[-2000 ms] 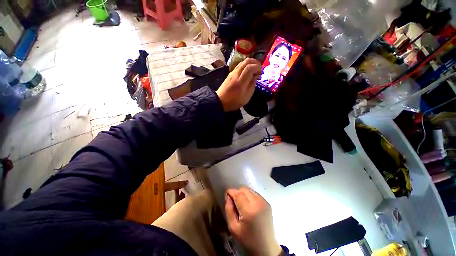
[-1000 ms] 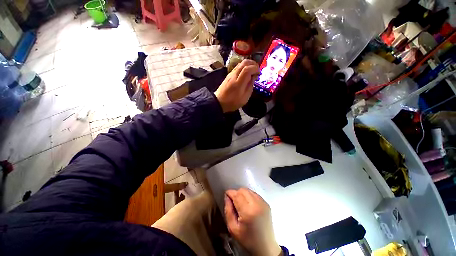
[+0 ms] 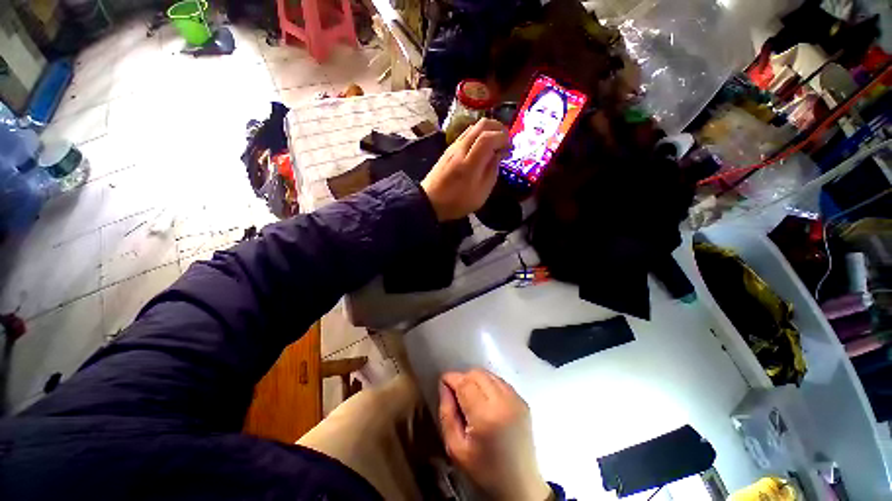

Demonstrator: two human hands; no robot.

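Observation:
A smartphone (image 3: 544, 132) with a bright lit screen showing a person leans tilted at the dark cloth pile (image 3: 611, 205). My left hand (image 3: 468, 168) reaches across and its curled fingers grip the phone's left edge. My right hand (image 3: 486, 431) is a loose fist at the white table's near edge, with nothing visible in it. Two flat black cut pieces lie apart on the white table, one in the middle (image 3: 582, 340) and one nearer (image 3: 657, 460). Small snips or scissors with a red-orange part (image 3: 531, 275) lie by the pile.
A red-lidded jar (image 3: 476, 96) stands left of the phone. Dark folded pieces (image 3: 423, 262) lie on the checked cover (image 3: 328, 132). Yellow-black cloth (image 3: 753, 308) fills the right trough. A yellow item (image 3: 765, 489) is at the lower right. An orange-brown wooden stool (image 3: 287, 391) is beside my leg.
Only a slight shift of the camera view shows. Both hands, the phone and the cloth pieces hold their places.

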